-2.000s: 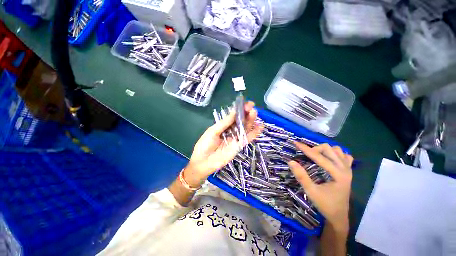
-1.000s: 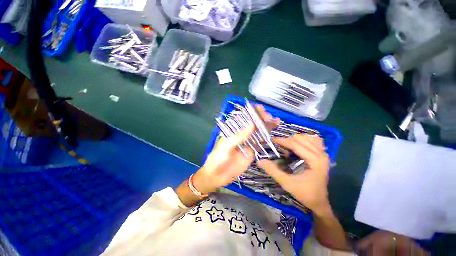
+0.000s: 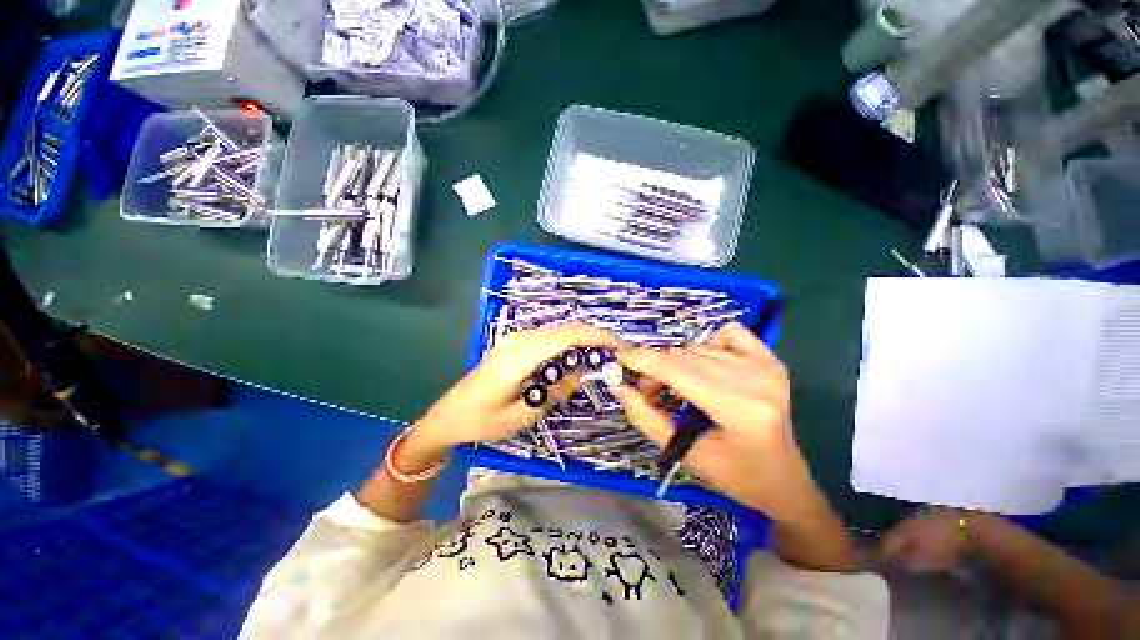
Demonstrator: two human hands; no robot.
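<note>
My left hand (image 3: 519, 388) is over the blue parts tray (image 3: 491, 328), which is heaped with loose silver metal cartridges (image 3: 600, 435). It holds several cartridges in a fanned row, their dark ring ends with pale centres facing me. My right hand (image 3: 725, 400) meets it at the right end of the row, fingertips at a cartridge end. A dark pen-shaped tool (image 3: 683, 440) is in my right hand, its thin tip pointing down. The fingers hide part of the row. Behind the tray, the clear receiving box (image 3: 569, 150) has cartridges laid on white lining.
Two clear boxes of cartridges (image 3: 148, 156) stand left, with a small white paper square (image 3: 474, 194) beside them. A carton (image 3: 175, 56) and tub of white packets (image 3: 406, 75) are behind. White paper sheets (image 3: 963, 388), a black case (image 3: 863, 163) and another person's hand (image 3: 925, 544) are at right.
My hands have come together over the tray, and the fanned cartridges have turned from lengthwise to end-on. The view has shifted right. Another person's hand and forearm now show more at lower right.
</note>
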